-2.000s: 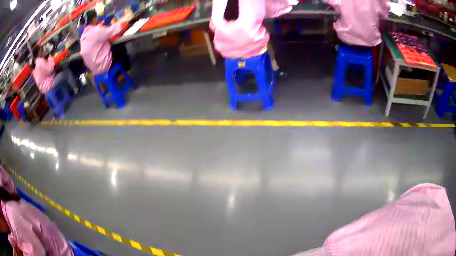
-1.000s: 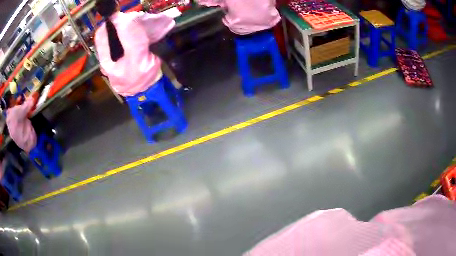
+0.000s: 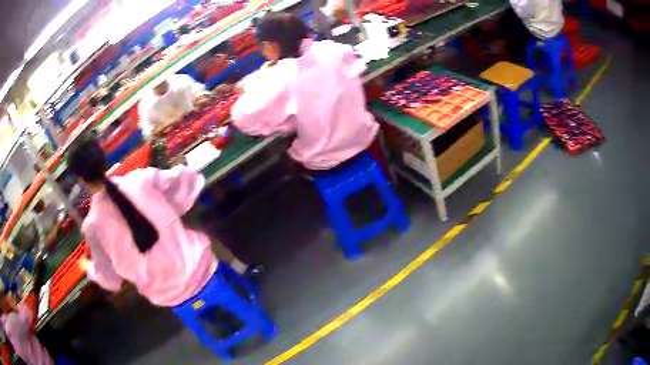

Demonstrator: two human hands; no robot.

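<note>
Neither of my hands is in the picture. What lies nearest in front of me is the grey floor with a yellow line [image 3: 399, 276]. Beyond it a red-orange compartment tray [image 3: 449, 98] lies on a small green-topped table [image 3: 417, 130]. The left part of the tray holds many small dark items; the pockets at its right look pale orange. Another red tray with dark items [image 3: 570, 125] lies on the floor at the right. The small items are too blurred to name.
Two people in pink smocks [image 3: 153, 232] [image 3: 324, 100] sit on blue stools [image 3: 228, 310] [image 3: 363, 203] at a long bench [image 3: 246, 152]. A blue stool with a tan top [image 3: 507, 75] stands right of the small table. A cardboard box [image 3: 460, 152] sits on the table's lower shelf.
The view has swung right and up, bringing more of the bench and the floor tray into view. The pink sleeve at the lower right has left the picture.
</note>
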